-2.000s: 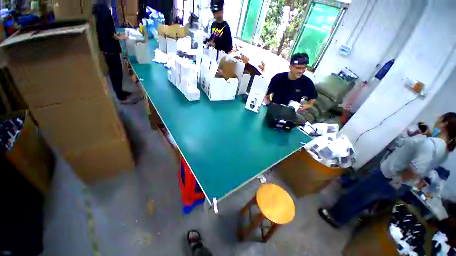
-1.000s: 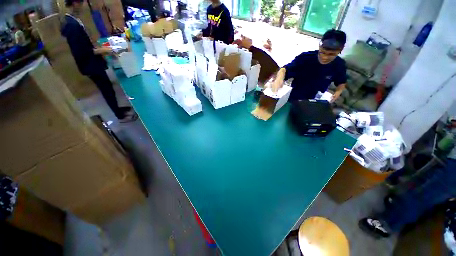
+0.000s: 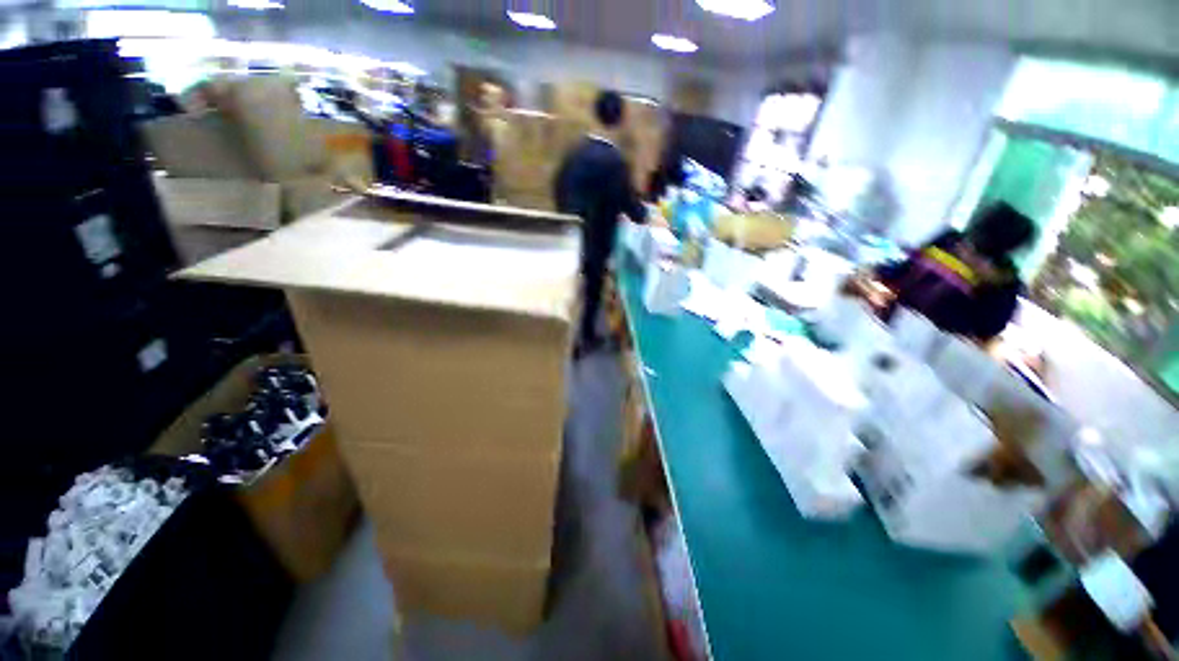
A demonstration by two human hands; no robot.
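Note:
Neither of my hands is in the picture. Nearest in front of me on the right is the long green-matted table (image 3: 737, 568). A row of closed white retail boxes (image 3: 795, 420) stands on it, blurred. To their right stand open white retail boxes (image 3: 950, 452) with flaps up and brown insides. At the lower right edge another person's hand or arm is by an open box, blurred and cut off. A tall brown master carton (image 3: 453, 426) with open top flaps stands on the floor left of the table.
A bulk carton (image 3: 304, 504) holds black-and-white items. A black crate (image 3: 162, 581) beside a heap of small white parts (image 3: 97, 549) is at lower left. Dark stacked crates (image 3: 65, 258) stand at far left. One person (image 3: 595, 200) stands beyond the carton, another (image 3: 963, 284) behind the table.
The view has swung left and up, and has moved closer to the tall carton and boxes. The stool and black case have left the picture; the crate and white parts at left have come in.

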